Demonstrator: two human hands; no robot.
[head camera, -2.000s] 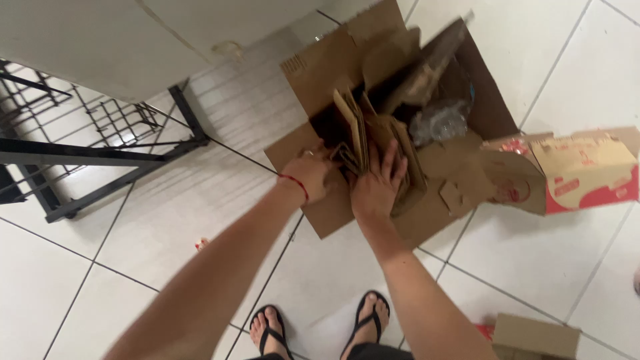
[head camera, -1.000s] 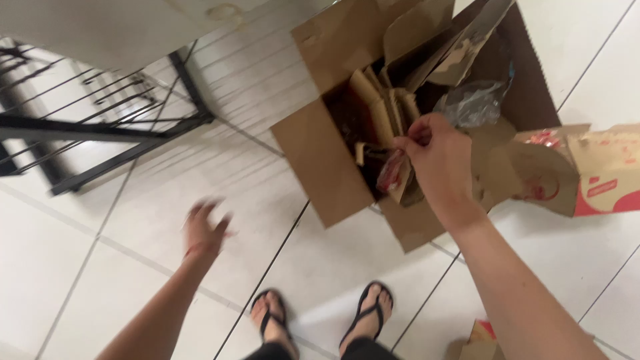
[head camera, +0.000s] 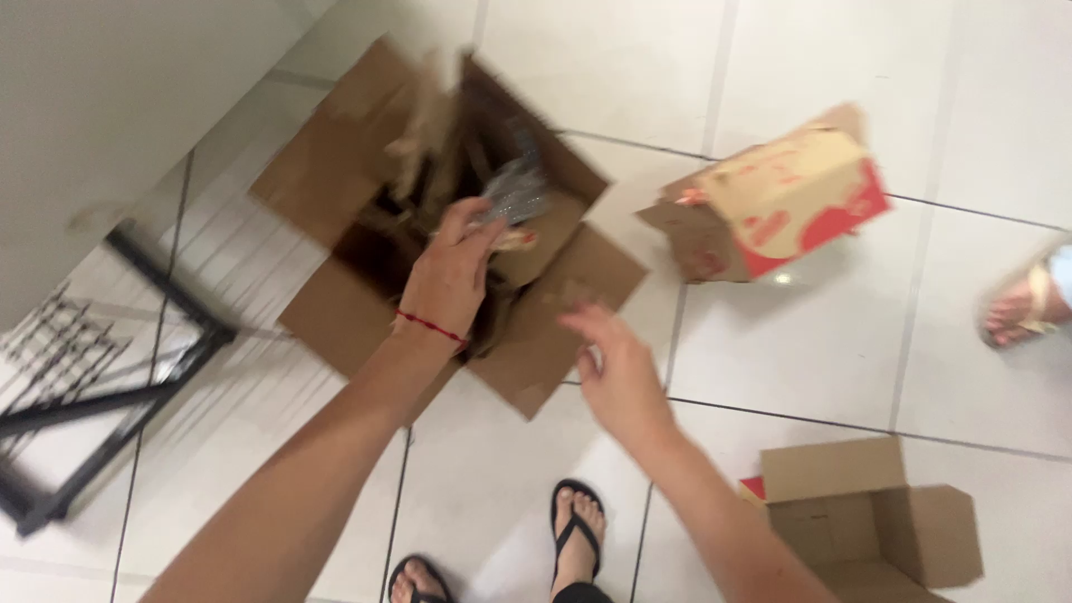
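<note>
A large open cardboard box (head camera: 536, 360) stands on the tiled floor with its flaps spread, holding folded cardboard pieces and crumpled clear plastic (head camera: 517, 188). My left hand (head camera: 448, 268), with a red string at the wrist, is over the box opening, its fingertips at the edge of the plastic; whether it grips the plastic is unclear. Just beyond the right flap, my right hand (head camera: 620, 368) hangs in the air with its fingers apart and nothing visible in it. To the right lies a red and cream printed carton (head camera: 787, 201) with its torn end towards the box.
A smaller open cardboard box (head camera: 837, 536) is at the lower right. A black metal rack (head camera: 167, 385) stands at the left, below a pale panel (head camera: 126, 100). Another person's sandalled foot (head camera: 1017, 310) is at the right edge. My feet in black flip-flops are at the bottom.
My left hand has come back over the box from the floor at its left. My right hand has moved out of the box to its right side. The view has shifted.
</note>
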